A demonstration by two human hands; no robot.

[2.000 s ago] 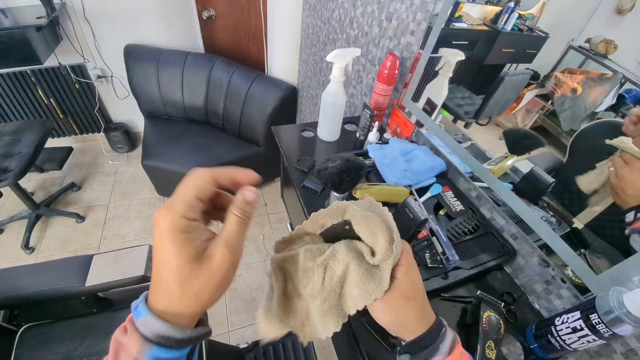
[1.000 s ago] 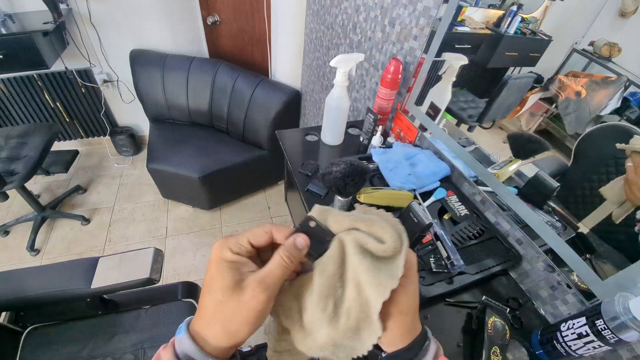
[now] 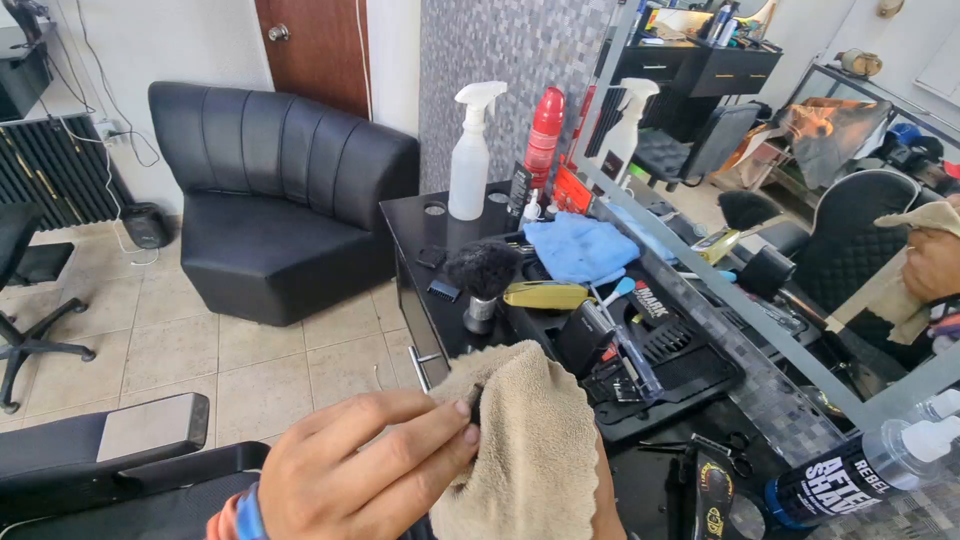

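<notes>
A tan cloth [image 3: 536, 435] with a scalloped edge hangs over my right hand [image 3: 606, 487], which grips it from behind and is mostly hidden. My left hand [image 3: 367, 457] pinches a small black piece [image 3: 475, 405] at a fold of the cloth; most of the piece is covered, so its kind cannot be told. Just beyond the cloth on the black counter stand a black-bristled brush [image 3: 481, 281] and a yellow-green clipper or trimmer [image 3: 546, 295]. A blue clipper guard comb [image 3: 444, 291] lies left of the brush.
Along the counter are a white spray bottle [image 3: 469, 161], a red can [image 3: 544, 139], a blue cloth [image 3: 581, 247], a black tray [image 3: 675, 382], scissors [image 3: 739, 450], a hair clipper [image 3: 712, 487] and an aftershave bottle [image 3: 832, 480]. A mirror borders the right side. A barber chair armrest [image 3: 154, 431] is at lower left.
Two seconds ago my left hand was raised apart from the cloth; one second ago it held a black flat piece against it. Now that piece is mostly covered by fingers and cloth.
</notes>
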